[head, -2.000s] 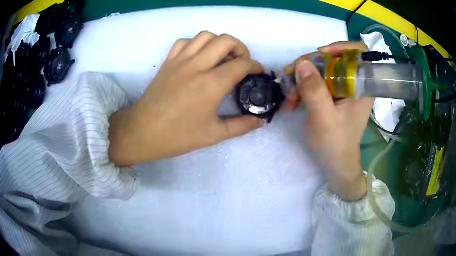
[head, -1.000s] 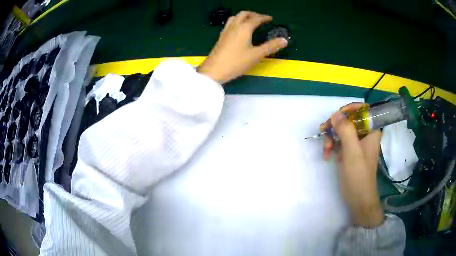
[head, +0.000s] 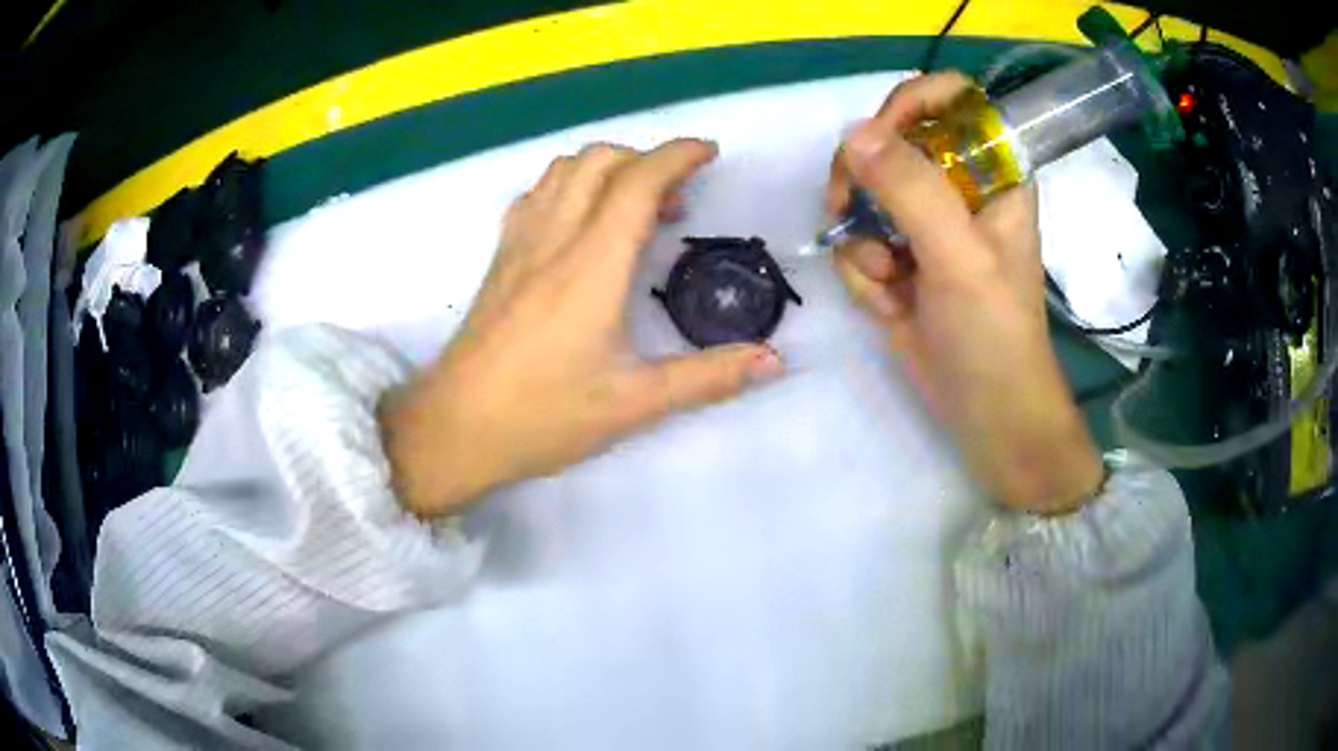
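Note:
A black round part [head: 726, 294] with small tabs lies on the white work sheet [head: 690, 558]. My left hand [head: 550, 308] is around its left side, thumb below it and fingers above, spread apart with a gap to the part. My right hand [head: 954, 250] holds the dispensing syringe [head: 1064, 115] by its yellow-amber band. The needle [head: 825, 242] points left, a little to the right of the part and not touching it. The green air cap [head: 1130, 74] is at the syringe's rear.
A pile of black parts [head: 154, 367] with a white wipe [head: 118, 267] lies left of the sheet. At right are another white wipe [head: 1093, 228], the pale air hose [head: 1203, 452] and the black dispensing controller [head: 1247, 264] with a red light. The yellow conveyor edge [head: 484, 77] runs behind.
My left hand has come back from the conveyor to the sheet, where a black part now lies by it. The syringe stays in my right hand. The camera view has shifted.

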